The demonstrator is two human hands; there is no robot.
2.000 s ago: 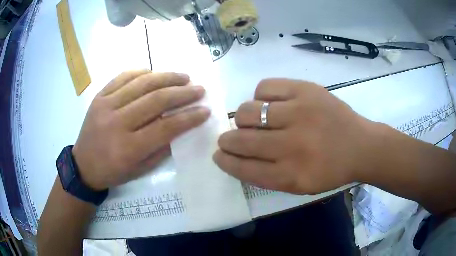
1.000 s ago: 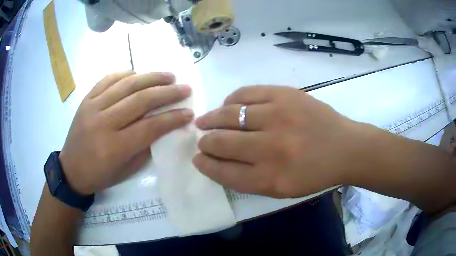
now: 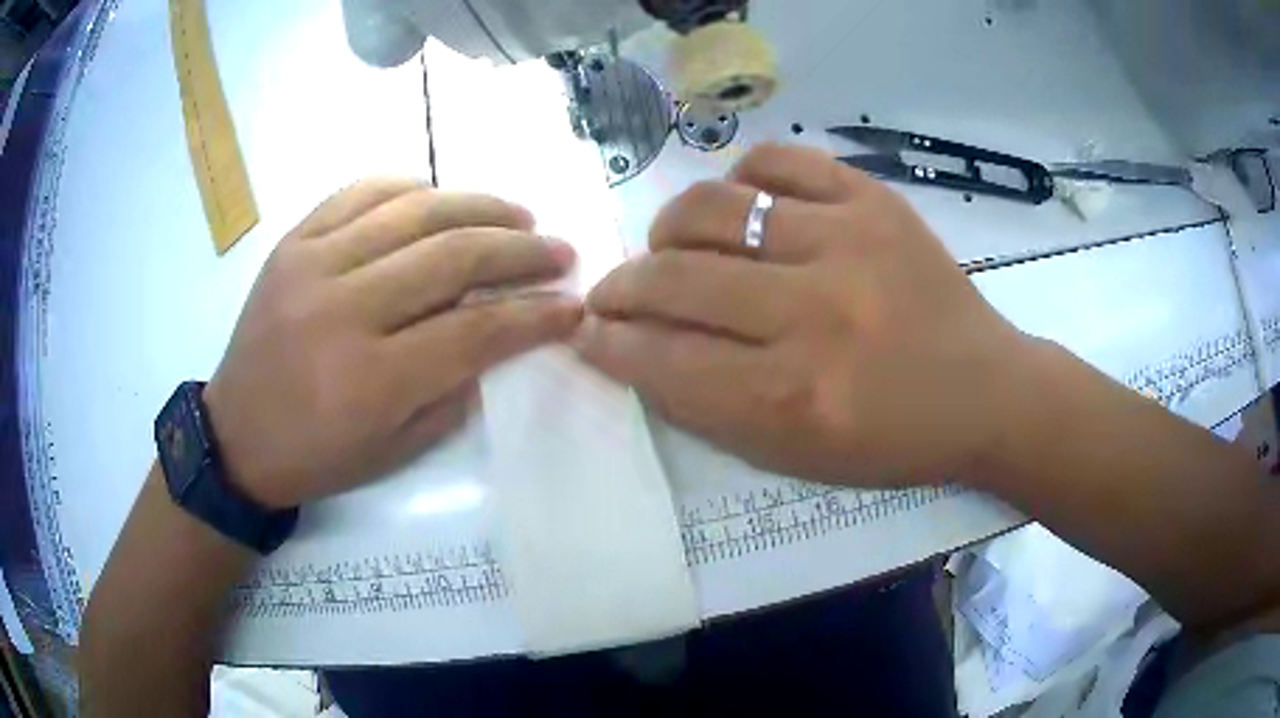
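A white fabric strip (image 3: 583,505) runs from the brightly lit area by the needle plate (image 3: 625,119) down to the table's front edge. My left hand (image 3: 407,323) lies flat on the strip's left side, fingers together, a dark watch on the wrist. My right hand (image 3: 800,309), with a ring, is bent at the strip's right edge, its fingertips meeting my left fingers on the fabric and pinching the edge. The thumbs are hidden. The strip's far end is washed out by the light below the white machine head (image 3: 520,25).
A tan roller (image 3: 723,68) hangs beside the needle area. Black thread snips (image 3: 955,161) and a thin grey metal tool (image 3: 1123,171) lie at the right. A yellow ruler-like strip (image 3: 211,133) lies at the left. Loose white cloth (image 3: 1046,617) is below the table edge at the right.
My right hand has moved up along the strip, and its fingertips now meet my left fingers. The left hand stays on the strip. The whole view has shifted slightly.
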